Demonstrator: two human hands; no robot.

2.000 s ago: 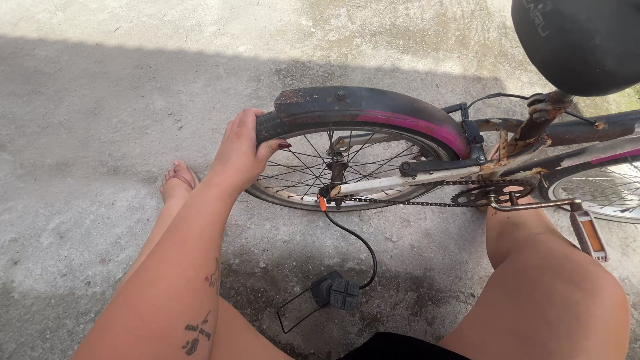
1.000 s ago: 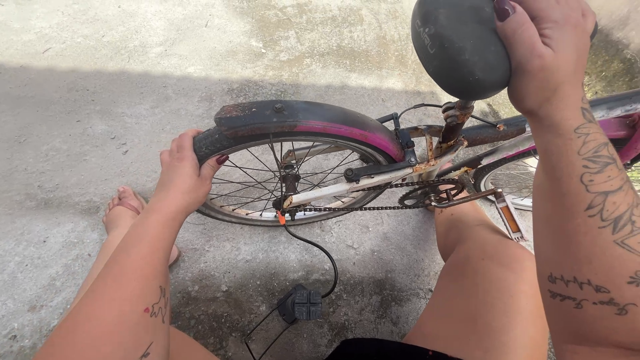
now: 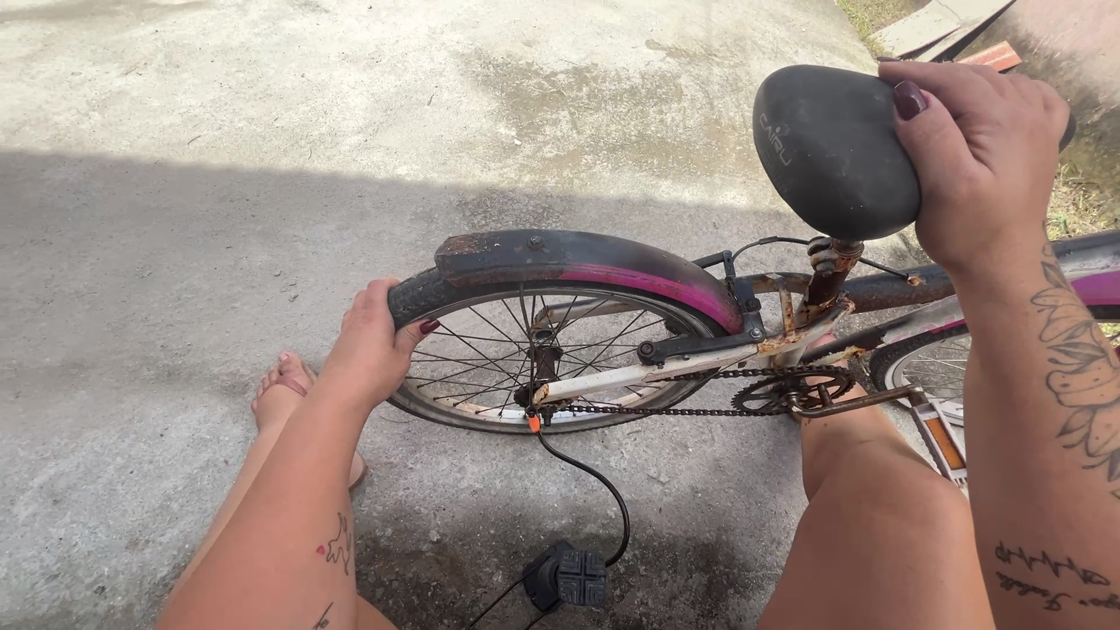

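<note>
My left hand (image 3: 372, 343) grips the rear tire (image 3: 420, 296) of a rusty bicycle, just behind the end of the black and purple rear fender (image 3: 595, 262). My right hand (image 3: 984, 153) is closed on the nose side of the black bicycle saddle (image 3: 836, 149). Below the rear hub, an orange-tipped connector (image 3: 534, 423) on a black hose (image 3: 612, 486) is at the wheel; its exact attachment cannot be told. The hose runs down to a black foot pump (image 3: 569, 576). Chain (image 3: 647, 410) and chainring (image 3: 792, 389) show beside the white, rusted frame.
My bare legs are on both sides of the rear wheel, one foot (image 3: 284, 385) on the concrete ground (image 3: 219, 245). A pedal with an orange reflector (image 3: 941, 442) is close to my right knee. Boards (image 3: 941, 26) lie at the top right, near grass.
My right hand, out of view two seconds ago, has come onto the saddle. My left hand stays on the rear tire. The view has shifted.
</note>
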